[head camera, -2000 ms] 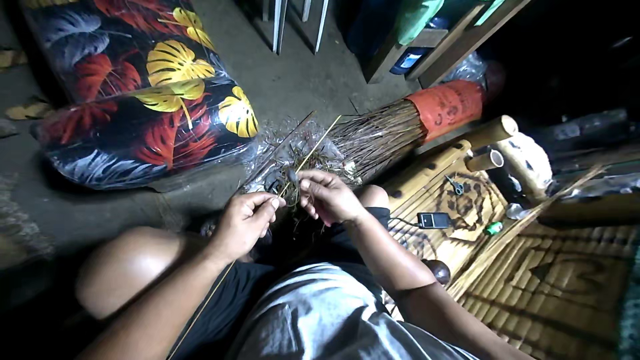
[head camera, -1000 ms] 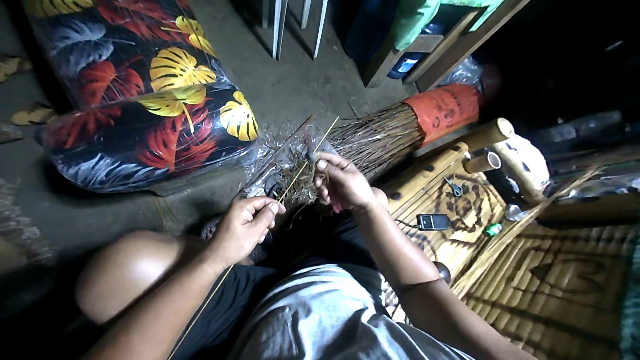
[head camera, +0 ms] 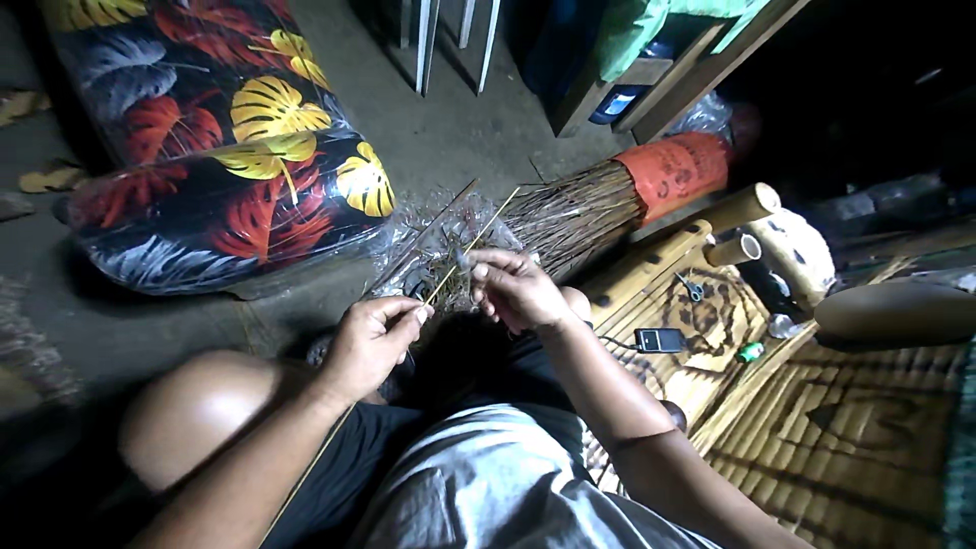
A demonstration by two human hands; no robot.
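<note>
A thin yellowish plant strip [head camera: 492,221] slants upward between my hands, its lower length trailing along my left forearm. My left hand [head camera: 374,339] pinches it between thumb and forefinger. My right hand [head camera: 515,290] is beside the strip's upper part, thumb and forefinger close together on something small and greyish that is too blurred to name. Whether these fingers touch the strip cannot be told. Beneath the hands lies clear plastic [head camera: 404,217] with loose plant scraps. A bundle of thin brown sticks [head camera: 576,210], wrapped in red plastic [head camera: 679,171] at its far end, lies just beyond.
A plastic-covered cushion with leaf print [head camera: 229,206] lies at the left. On the bamboo bench [head camera: 610,297] at the right are scissors [head camera: 690,287], a small black device with a cable [head camera: 660,340] and a green object [head camera: 750,351]. Thin metal legs [head camera: 427,46] and a wooden frame [head camera: 648,72] stand beyond.
My right hand has moved away from my left hand, toward the right, since the earliest frame. My left hand stays in about the same place with the strip pinched.
</note>
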